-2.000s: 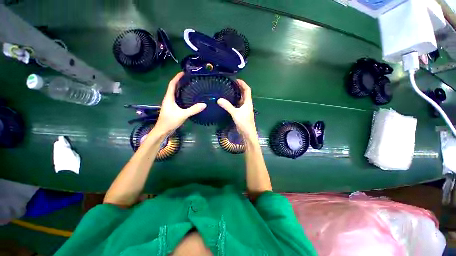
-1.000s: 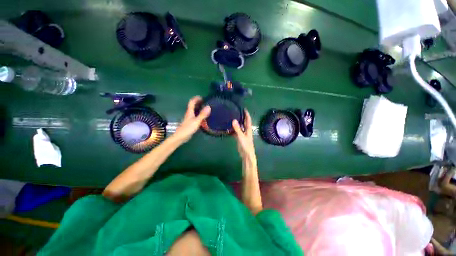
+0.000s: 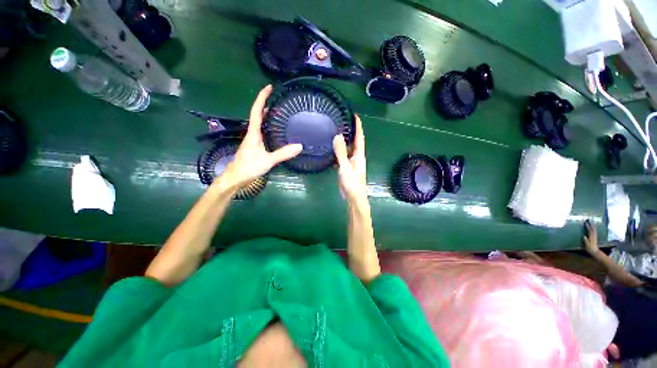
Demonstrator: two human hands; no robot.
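A black clip fan (image 3: 308,126) is raised above the green bench in front of my chest, its ribbed round head with smooth centre disc facing me. My left hand (image 3: 253,154) holds its left side, thumb on the lower rim. My right hand (image 3: 351,162) holds its right side, thumb on the front. The held fan's clip cannot be made out. Another clip fan (image 3: 223,162) lies on the bench just left, partly behind my left wrist. One more clip fan (image 3: 281,49) lies behind the held one.
More fans lie at the back (image 3: 403,61) and right (image 3: 418,178) of the green bench (image 3: 288,215). A white stack (image 3: 545,187) lies right, a bottle (image 3: 101,80) and white scrap (image 3: 91,188) left. A pink bag (image 3: 490,309) bulges below. Another person's arm (image 3: 605,260) shows far right.
Both hands have lifted the fan up towards the camera, so it looks larger and higher. The view has shifted, and another person's arm now shows at the far right.
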